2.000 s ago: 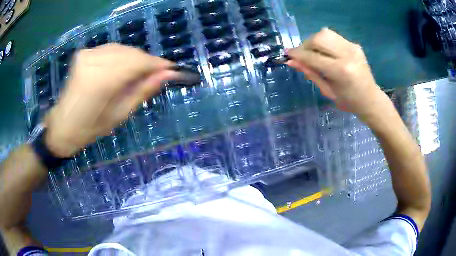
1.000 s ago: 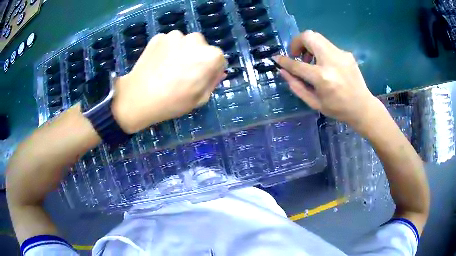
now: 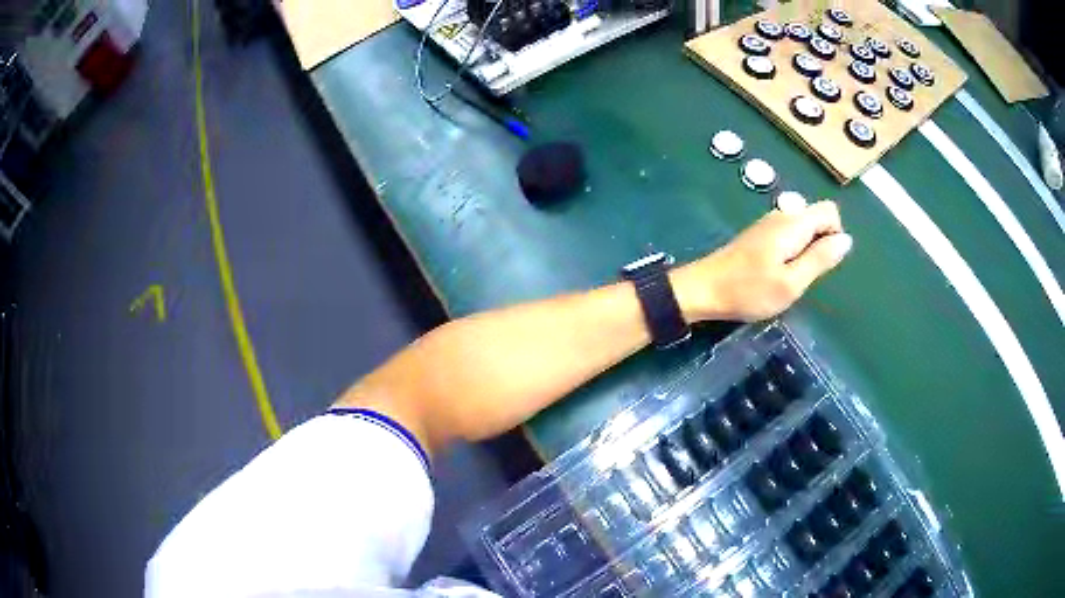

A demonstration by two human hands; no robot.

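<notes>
My left hand (image 3: 771, 266), with a black watch on the wrist, is over the green mat beyond the tray's far edge. Its fingers are curled beside a pale round component (image 3: 791, 202), which they partly cover; whether they grip anything is hidden. Two more white-faced discs, one of them here (image 3: 758, 174), lie flat in a row with it. The clear blister tray (image 3: 712, 514) lies at bottom right, cut off by the picture's edge. Black parts stand on edge in its far pockets; pockets toward the bench edge look empty. My right hand is out of the picture.
A tan board (image 3: 782, 84) holding several black-rimmed discs lies at upper right. A black round lump (image 3: 550, 174) sits on the mat. A pale metal fixture (image 3: 514, 72) with cables stands at the top. Grey floor lies left of the bench edge.
The view has swung to the left. My left hand has gone from over the tray to the loose discs on the mat. My right hand has left the picture.
</notes>
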